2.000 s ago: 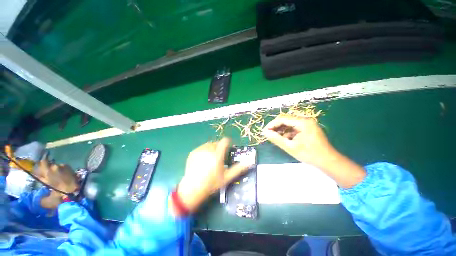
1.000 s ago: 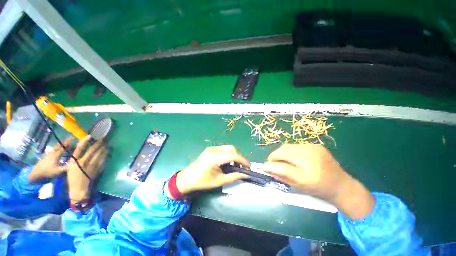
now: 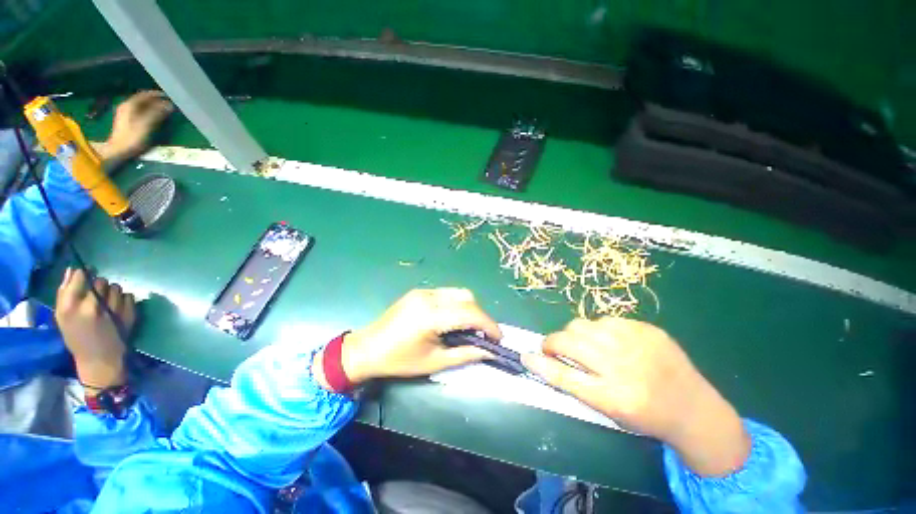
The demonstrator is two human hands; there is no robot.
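A dark phone mid-frame (image 3: pixel 495 351) is held tilted on its edge, low over the white sheet (image 3: pixel 482 379). My left hand (image 3: pixel 422 336) grips its left end; a red band is on that wrist. My right hand (image 3: pixel 628 376) grips its right end, fingers and thumb on its edges. The fingers hide much of the frame, and I cannot tell whether a strand is in them. The cable pile (image 3: pixel 608 273), a loose tangle of cream-yellow strands, lies behind my right hand, beside the white rail.
Another open phone (image 3: pixel 261 281) lies on the bench at left; one more (image 3: pixel 515 159) is on the belt. The white rail (image 3: pixel 402 194) divides them. Black foam trays (image 3: pixel 743 166) stand at back right. A neighbour's hands flank a yellow screwdriver (image 3: pixel 80 161) and round holder (image 3: pixel 154 201).
The phone frame lay flat two seconds ago; both hands have since lifted and tilted it, and still hold it. The neighbour's one hand has moved onto the belt. The view has shifted.
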